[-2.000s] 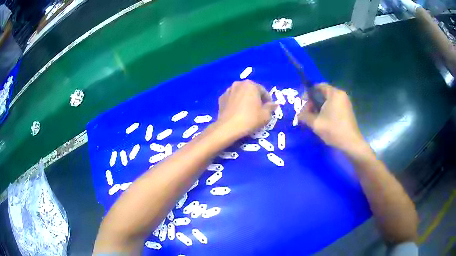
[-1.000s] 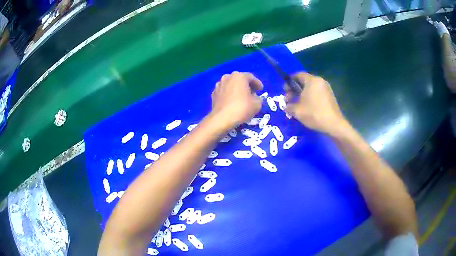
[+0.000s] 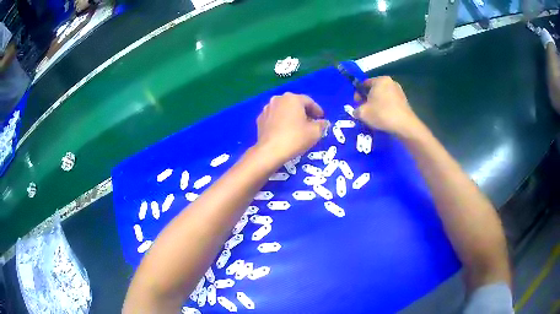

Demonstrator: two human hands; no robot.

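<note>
Many small white plates [image 3: 269, 247] with small dark holes lie scattered on the blue mat [image 3: 368, 257]. My right hand [image 3: 387, 105] holds a slim dark tool [image 3: 352, 78], which points up and left over the mat's far edge. A white plate [image 3: 350, 110] shows at the fingertips of my right hand. My left hand [image 3: 288, 124] is closed over the mat's far part, its thumb and fingers pinched at a small whitish piece [image 3: 325, 127], mostly hidden by the fingers. The two hands are a little apart, with plates between and below them.
A green conveyor belt [image 3: 202, 80] runs beyond the mat, with white housings [image 3: 287, 66] spaced on it. A grey post [image 3: 441, 23] stands at the belt edge. A clear bag of white pieces [image 3: 55, 273] lies left of the mat. Another person's arm [image 3: 551, 61] shows at the right edge.
My right hand has moved up and slightly left with the tool, away from the plates. The housings on the belt have moved left. My left hand has stayed about where it was.
</note>
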